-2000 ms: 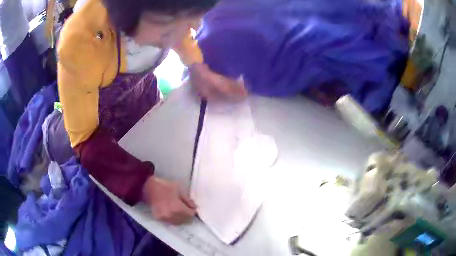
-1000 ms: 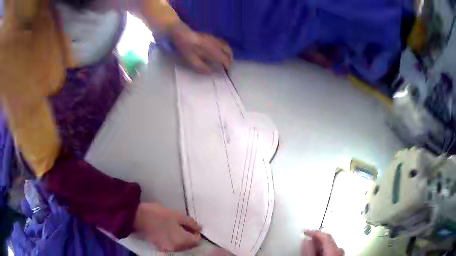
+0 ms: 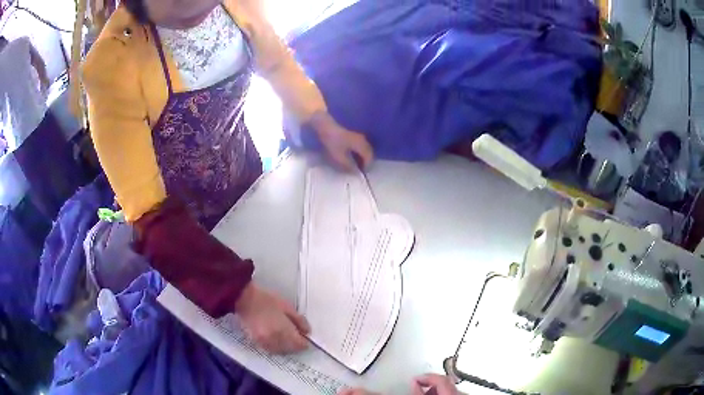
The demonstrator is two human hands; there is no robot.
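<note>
A white paper pattern with ruled lines and a curved, lobed edge lies flat on the pale table. A dark edge of cut fabric shows beneath it. Another person's hands hold it at the top and at the lower left. My right hand shows only as fingers at the bottom edge, below the pattern and left of the needle plate. My left hand is a thin sliver at the bottom edge, just below the pattern's lower tip. Neither hand visibly touches the pattern, and their grips are cut off.
The sewing machine head with a green lit panel stands at right, above the pale needle plate. A white lamp bar is behind it. Blue garments are heaped at the back. A printed ruler runs along the table's front edge.
The pattern was turned and shifted between the earlier frames; it now shows slightly higher and smaller. My right hand sits lower and further left than a second ago. The view has shifted.
</note>
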